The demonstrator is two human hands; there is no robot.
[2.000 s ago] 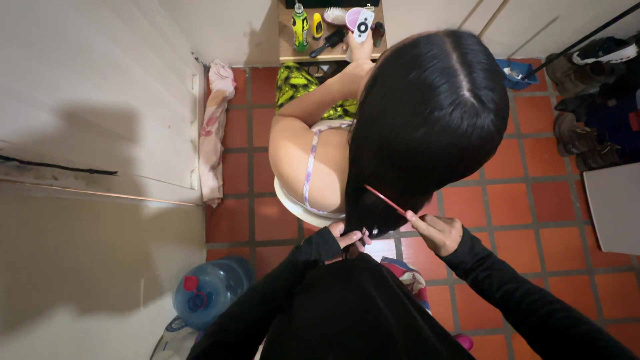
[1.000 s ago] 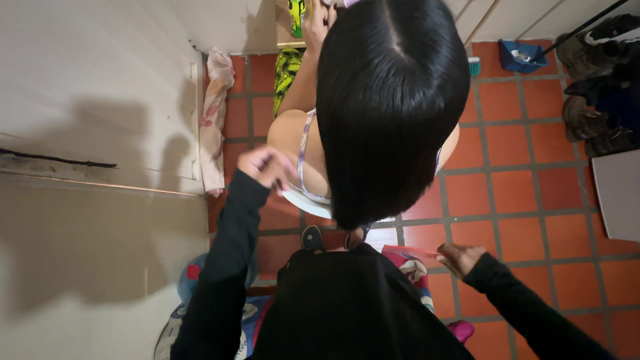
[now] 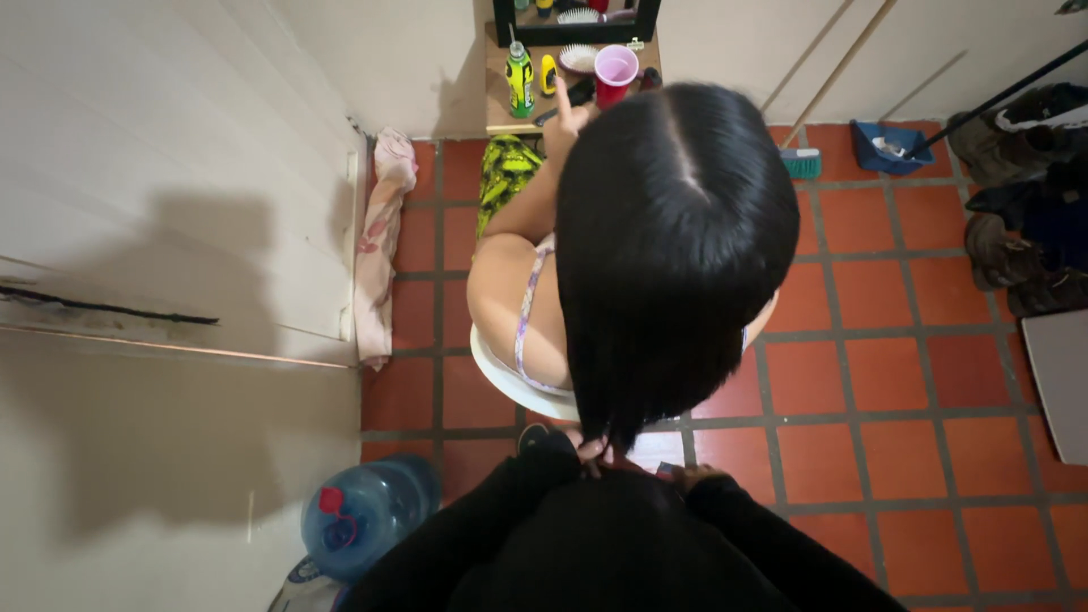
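Note:
A seated person's long, straight dark hair [image 3: 671,280] hangs down the back of a white chair [image 3: 518,384], parted at the crown. My left hand [image 3: 592,450] is at the hair's lower tip, its fingers closed on a strand, partly hidden by my dark clothing. Close by on the right, my right hand [image 3: 699,476] is mostly hidden by its sleeve and my clothing; a small dark object [image 3: 668,468] shows at its fingers, and whether it grips this I cannot tell. The seated person's hand [image 3: 565,119] is raised near the small table.
A wooden table [image 3: 501,102] holds a green bottle [image 3: 519,81], a pink cup [image 3: 615,72], a hairbrush [image 3: 579,58] and a mirror [image 3: 578,38]. A large water jug [image 3: 374,518] stands lower left. A broom [image 3: 801,161], a blue dustpan [image 3: 888,149] and shoes [image 3: 1003,251] lie right.
Since one second ago, my left hand has come from beside the person's shoulder to the hair's tip. My right hand has moved in toward it. The red comb seen two seconds ago is not plainly visible.

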